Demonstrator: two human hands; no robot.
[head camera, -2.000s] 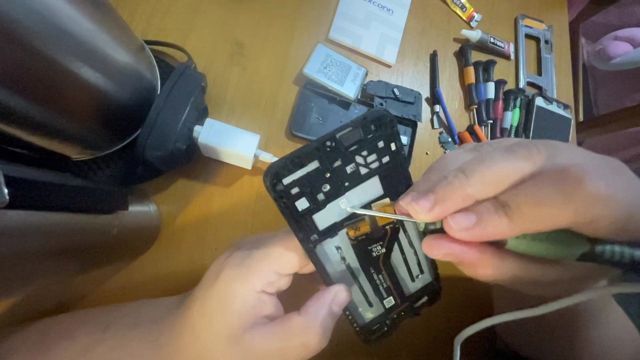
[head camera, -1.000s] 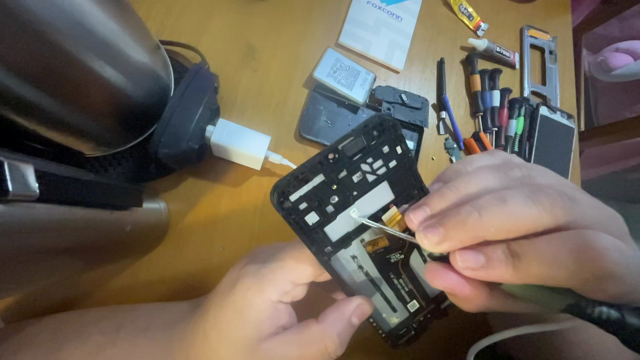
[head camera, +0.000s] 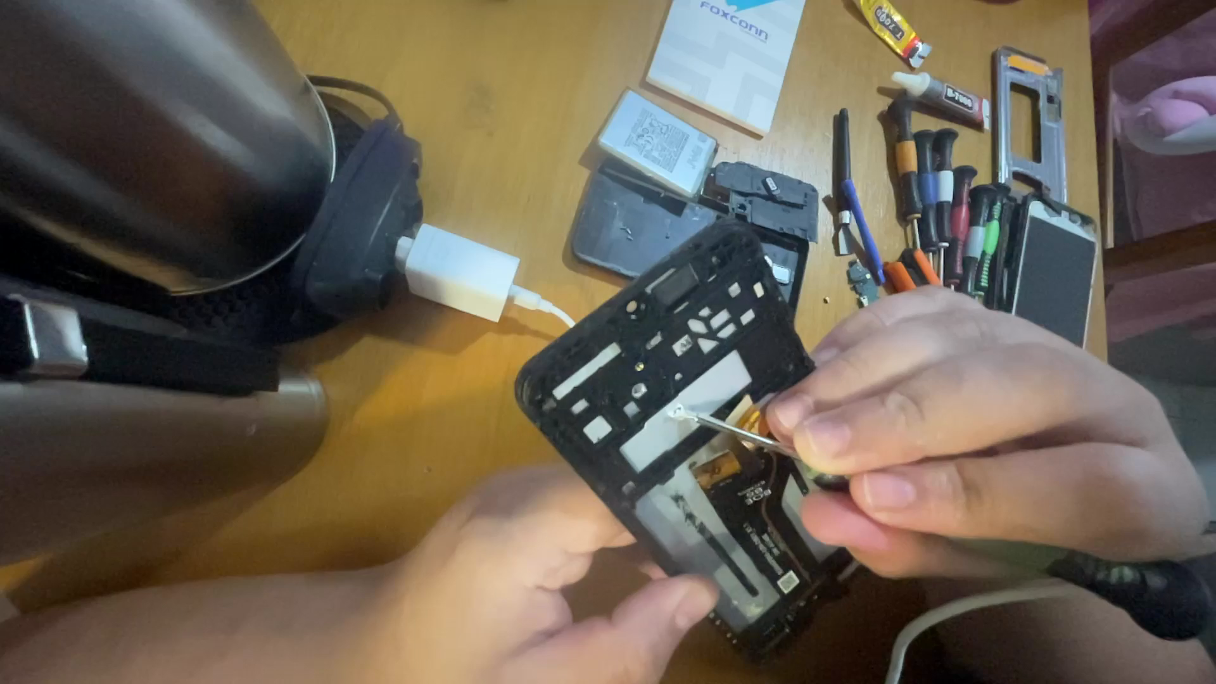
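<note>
My left hand (head camera: 560, 579) grips the lower left edge of an opened smartphone frame (head camera: 589, 380), tilted above the table. My right hand (head camera: 988, 437) holds a thin screwdriver with a green and black handle (head camera: 1121, 589). Its metal shaft (head camera: 731, 429) reaches over the frame, and the tip is at a pale strip across the middle, with a small whitish bit there. Below the strip, a dark flex board (head camera: 750, 532) and orange flex connectors (head camera: 717, 469) show. My right fingers cover part of the frame's right side.
Behind the frame lie a phone battery (head camera: 657, 142), a dark back cover (head camera: 627, 223) and a printed booklet (head camera: 727, 57). Screwdrivers (head camera: 961, 214), glue tubes (head camera: 950, 100), a metal frame (head camera: 1031, 123) and a phone screen (head camera: 1054, 271) lie right. A white charger (head camera: 461, 271) and large metal vessel (head camera: 161, 123) stand left.
The screwdriver tip stays at the pale strip while its shaft has tilted, its handle end lower than before. Both hands keep their holds.
</note>
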